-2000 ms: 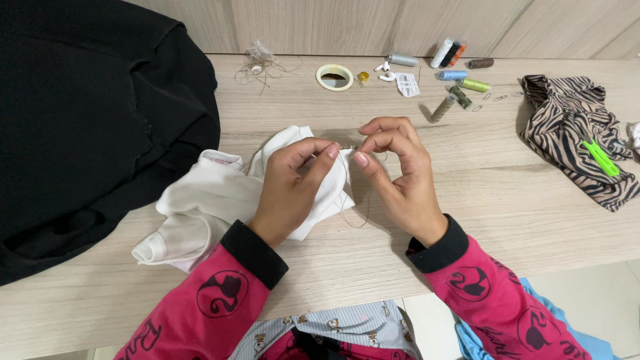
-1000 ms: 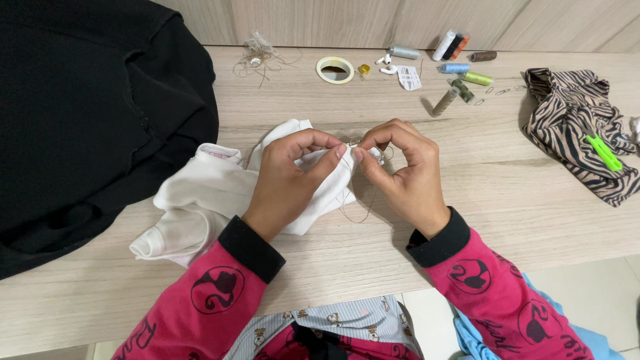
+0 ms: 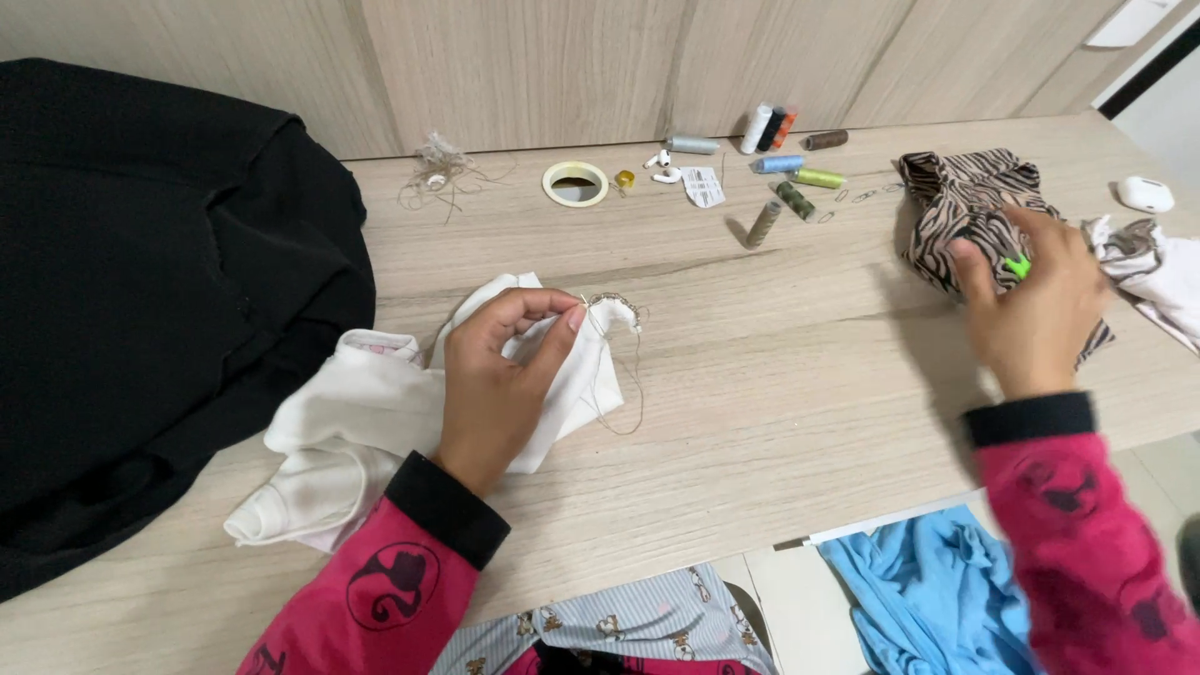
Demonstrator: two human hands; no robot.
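Note:
My left hand (image 3: 506, 375) pinches the edge of a white cloth garment (image 3: 347, 412) between thumb and fingertips. Brown thread (image 3: 640, 394) loops down from the pinched spot, and brown stitches run along the curled white edge to its right. My right hand (image 3: 1041, 300) is over the zebra-print fabric (image 3: 975, 178), thumb and fingers apart around a bright green tool (image 3: 1018, 266) that is mostly hidden. Whether the fingers touch that tool cannot be told.
Black cloth (image 3: 169, 309) covers the left side. Along the back lie a roll of tape (image 3: 575, 184), white earbuds (image 3: 667, 174), a thread tangle (image 3: 439, 169) and several thread spools (image 3: 692, 144). An earbud case (image 3: 1145, 194) sits far right; blue cloth (image 3: 928, 591) is below the table edge.
My right hand has left the white cloth and moved right to the zebra-print fabric. My left hand still pinches the white cloth.

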